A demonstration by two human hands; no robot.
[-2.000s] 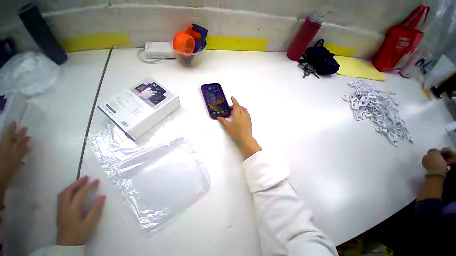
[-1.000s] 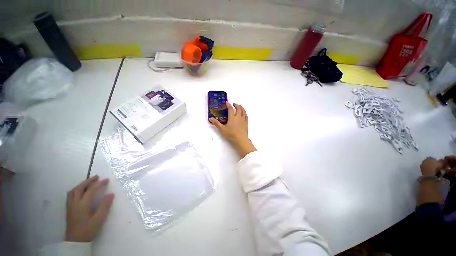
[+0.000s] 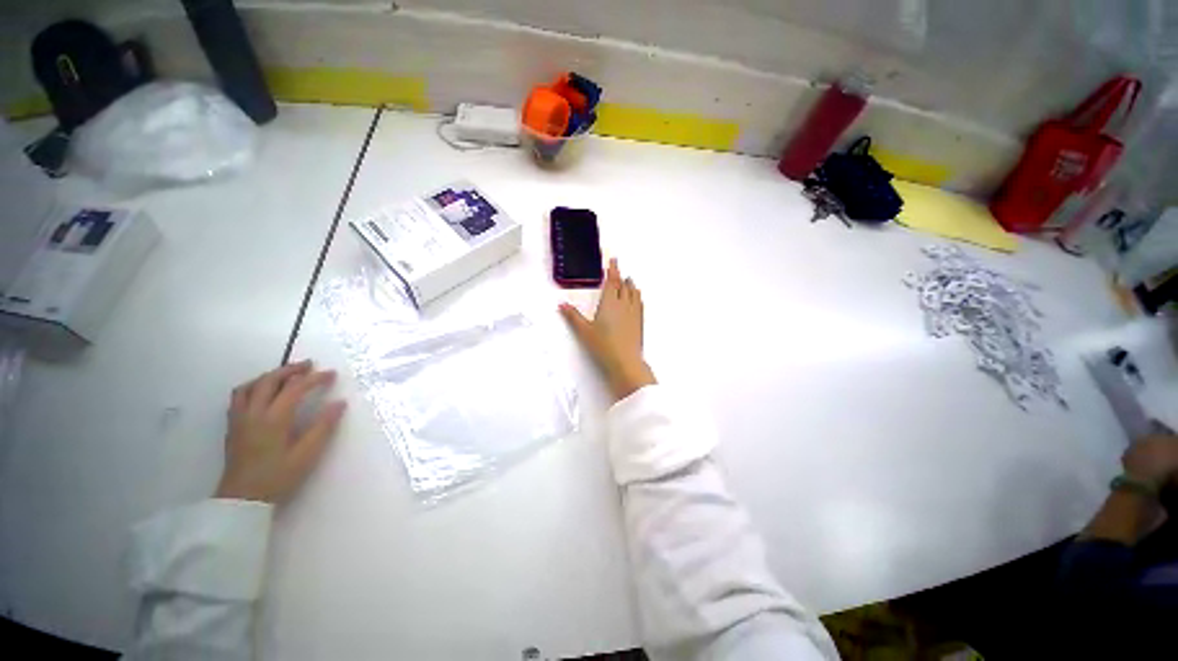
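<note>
A smartphone (image 3: 576, 247) with a dark screen and red edge lies flat on the white table. My right hand (image 3: 615, 331) rests just below its lower edge, fingers apart and holding nothing. My left hand (image 3: 275, 431) lies on the table at the left, fingers apart and empty. Clear plastic bags (image 3: 481, 400) lie flat between my hands. A white retail box (image 3: 439, 242) with a dark purple picture lies behind the bags, slightly over their back edge.
Another white box (image 3: 74, 274) lies far left, near a bundle of clear plastic (image 3: 168, 134). A cup with an orange item (image 3: 556, 125), a dark red bottle (image 3: 823, 131) and a black pouch (image 3: 862, 181) stand at the back. Small white parts (image 3: 988, 325) lie right, near another person's hand (image 3: 1150, 462).
The phone screen has gone from lit to dark. My right hand has come off the phone. The other hand at far left has left the picture. The neighbour at right now holds a flat grey-white item.
</note>
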